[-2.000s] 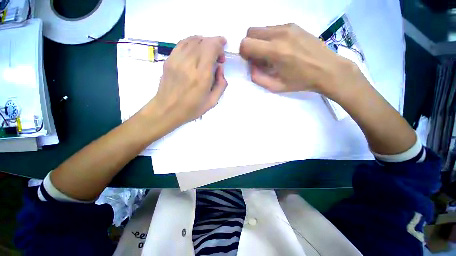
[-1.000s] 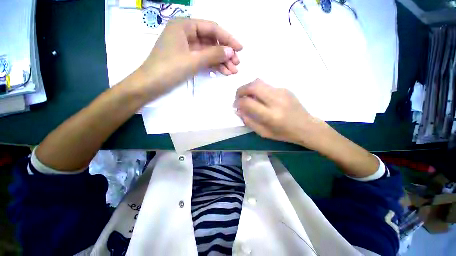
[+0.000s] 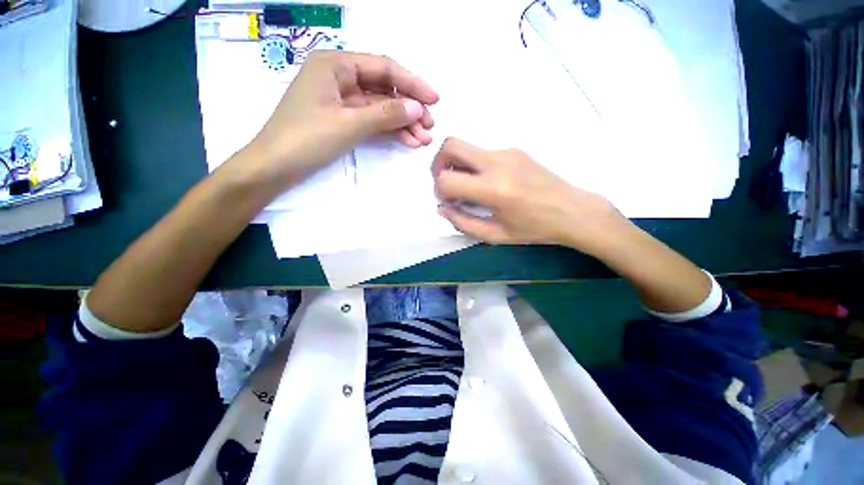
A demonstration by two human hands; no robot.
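White card sheets (image 3: 654,142) lie piled in front of me. Near their top left is a module with a green circuit board (image 3: 322,15), a yellow component (image 3: 252,26), a round speaker (image 3: 277,53) and thin dark wires. My left hand (image 3: 327,104) is over the sheets just below the module, thumb and forefinger tips nearly together. My right hand (image 3: 502,194) is lower and to the right, fingers curled. Any tape or liner at either hand's fingertips is too small to make out.
Another stack with a module (image 3: 47,104) lies at the left on the dark-green table (image 3: 142,161). A tape roll (image 3: 123,11) is cut off by the top edge. A greyish board (image 3: 379,264) shows under the sheets. Upright paper stacks (image 3: 834,152) stand at the right.
My hands were side by side at the module's level; they have come apart, the right hand now lower and nearer me. The view has shifted, so the far module is mostly cut off.
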